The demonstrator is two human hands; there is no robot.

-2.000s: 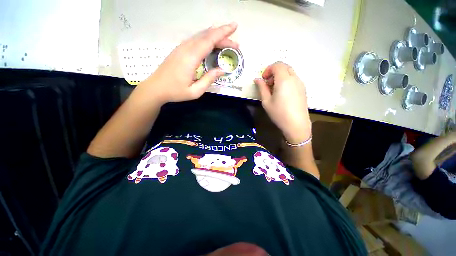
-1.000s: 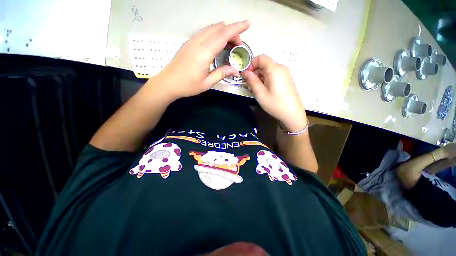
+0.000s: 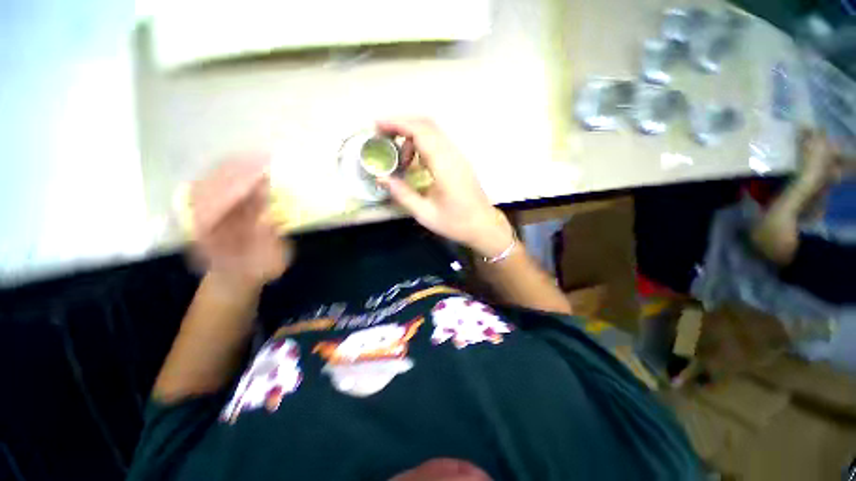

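A silver flanged tube (image 3: pixel 379 158) stands upright on the cream bench near its front edge, with yellow showing in its bore. My right hand (image 3: pixel 439 178) is around the tube's right side, thumb and fingers against it. My left hand (image 3: pixel 235 211) is to the left of the tube, away from it and badly blurred. Whether it holds anything cannot be told. A yellowish patch shows beside and under the left hand, too blurred to make out.
Several blurred flanged tubes (image 3: pixel 655 107) stand at the right of the bench. A yellow tape line (image 3: pixel 563 85) crosses it. A large white object (image 3: pixel 319 33) lies at the back. Another person's arm (image 3: pixel 784 221) is at far right, above cardboard (image 3: pixel 741 376).
My left hand has let go of the tube and moved left. My right hand has taken hold of the tube. The view has shifted and blurred, and the white object at the back shows much more.
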